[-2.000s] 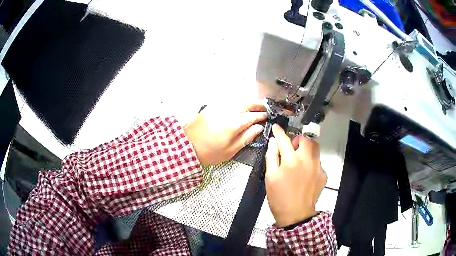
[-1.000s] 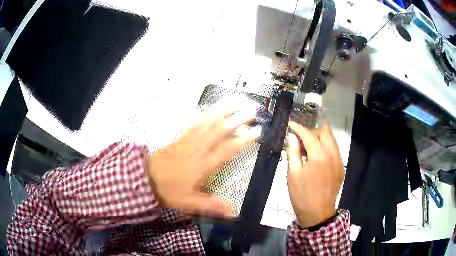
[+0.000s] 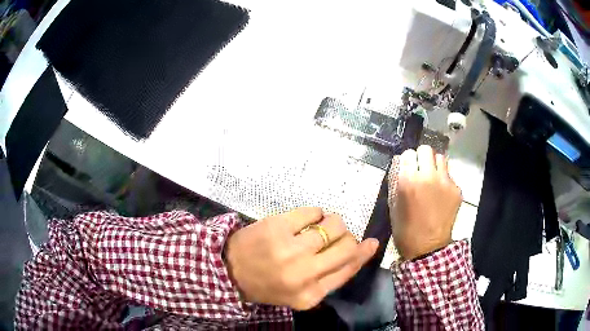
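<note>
A mesh panel (image 3: 259, 188), see-through over the white table, lies left of the sewing machine (image 3: 475, 58). A solid black fabric strip (image 3: 380, 216) runs along its right side up to the presser foot (image 3: 414, 106). My right hand (image 3: 424, 197) lies on the strip just below the foot, fingers bent and fingertips pressed down on it. My left hand (image 3: 294, 258) is at the panel's near edge, fingers curled over the edge and one digit reaching to the strip. Its curled fingertips are hidden. The strip's lower end passes below the hands.
A black mesh panel stack (image 3: 145, 58) lies at the far left, with a smoother black piece (image 3: 32, 123) at the left table corner. A black strip pile (image 3: 511, 207) hangs right of the machine. Blue-handled snips (image 3: 571, 253) and a thin metal tool (image 3: 559, 265) lie at the right edge.
My left hand has moved from beside the needle down to the panel's near edge. My right hand stays on the strip below the foot. The view has shifted, so the table and machine appear displaced.
</note>
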